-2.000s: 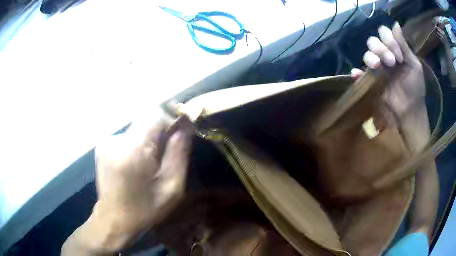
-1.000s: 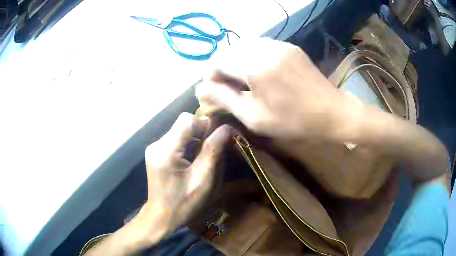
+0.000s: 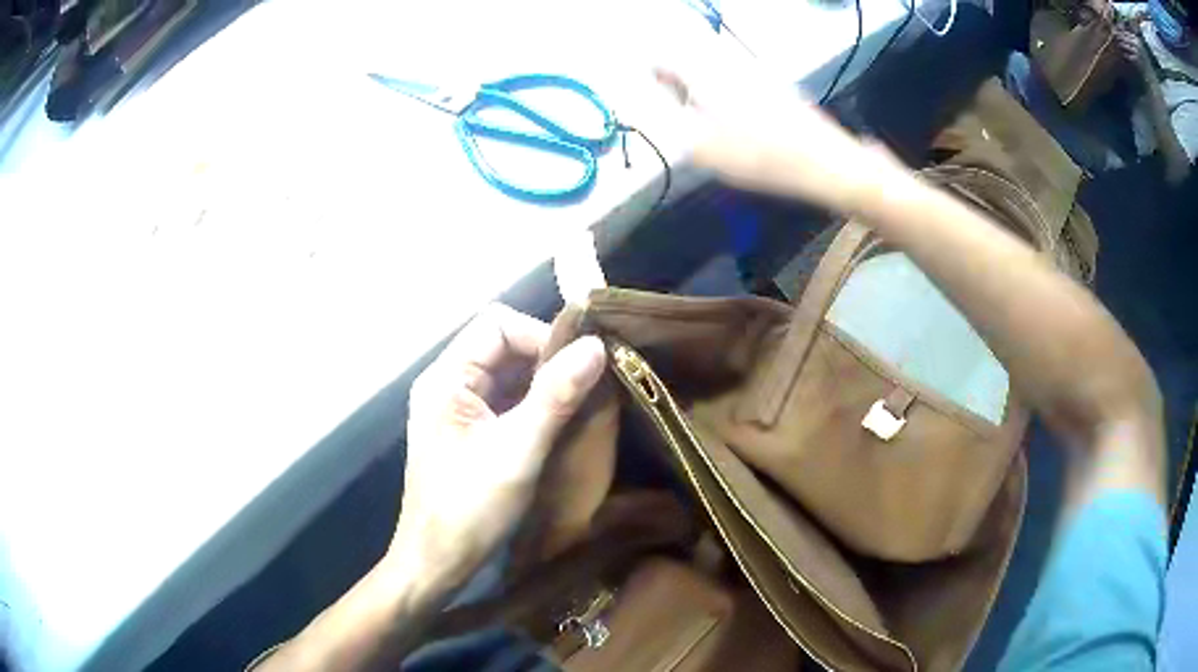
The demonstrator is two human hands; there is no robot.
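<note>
A tan-brown handbag (image 3: 907, 486) lies open over the lap, its zipper pocket (image 3: 736, 525) running down from the top corner. A gold zip pull (image 3: 636, 374) lies at the zip's upper end. My left hand (image 3: 493, 427) pinches the bag's corner between thumb and fingers. A pale tab (image 3: 578, 267) stands up from that corner. My right hand (image 3: 709, 118) is over the white table, blurred and washed out by glare; whether it holds anything cannot be told. Teal-handled scissors (image 3: 536, 137) lie on the table with a black cord tied on.
The white table (image 3: 197, 381) runs along the left and top. Thin cables (image 3: 861, 53) cross its far edge. A handle strap (image 3: 808, 322) and a gold clasp (image 3: 884, 418) show on the bag. More brown bags (image 3: 1012, 138) and another person's hand (image 3: 1127, 50) are at upper right.
My right hand has moved from the bag's corner up over the table, uncovering the pale tab and bag front. My left hand stays at the corner. The scissors still lie on the table.
</note>
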